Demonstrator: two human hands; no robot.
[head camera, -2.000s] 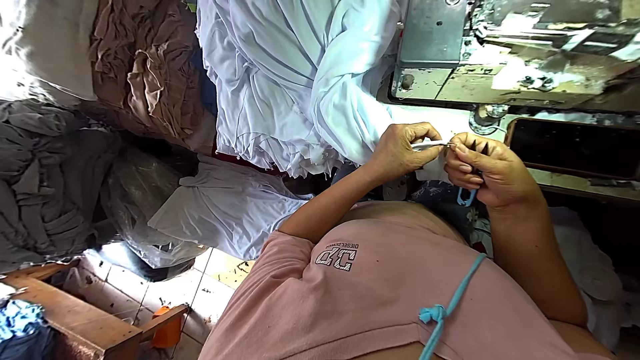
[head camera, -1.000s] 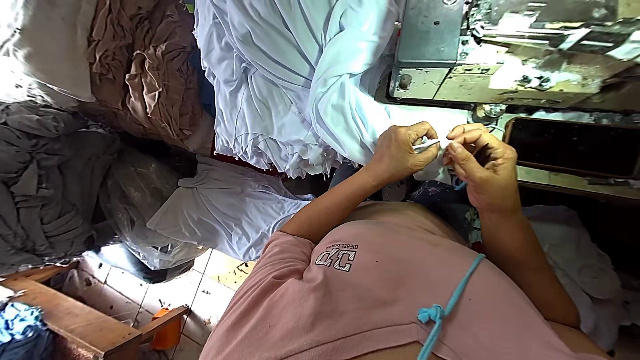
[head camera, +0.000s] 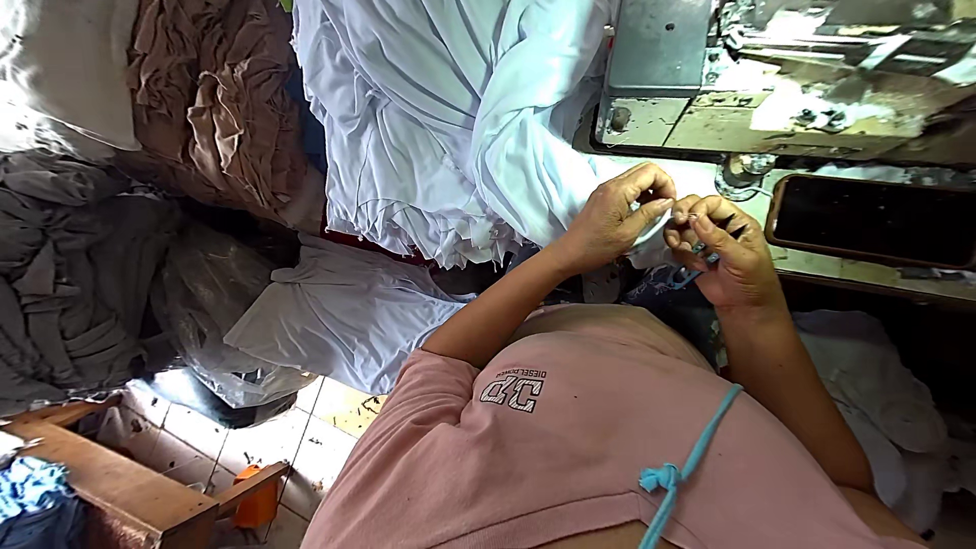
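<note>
My left hand (head camera: 625, 217) is raised in front of the chest, thumb and index finger pinched on a thin white strip (head camera: 653, 231), which looks like cloth. Close to its right, my right hand (head camera: 717, 244) has its fingertips together at the strip's other end. Small blue-handled thread snips (head camera: 688, 276) are tucked in that same hand, with dark pointed blades sticking out between the fingers. What exactly the right fingertips pinch is too small to tell. Behind the left hand hangs a large heap of white fabric (head camera: 427, 137).
A sewing machine (head camera: 656, 53) stands at the upper right, with a phone (head camera: 877, 221) lying near its front edge. Brown cloth (head camera: 221, 114), dark grey cloth (head camera: 69, 282) and a clear plastic bag (head camera: 221, 328) are at the left. A wooden bench (head camera: 114, 473) stands lower left.
My fingers have shifted around the white strip, which now shows as a curve between the hands. One second ago the right hand was raised more upright; it has since tilted, showing the snips' blades.
</note>
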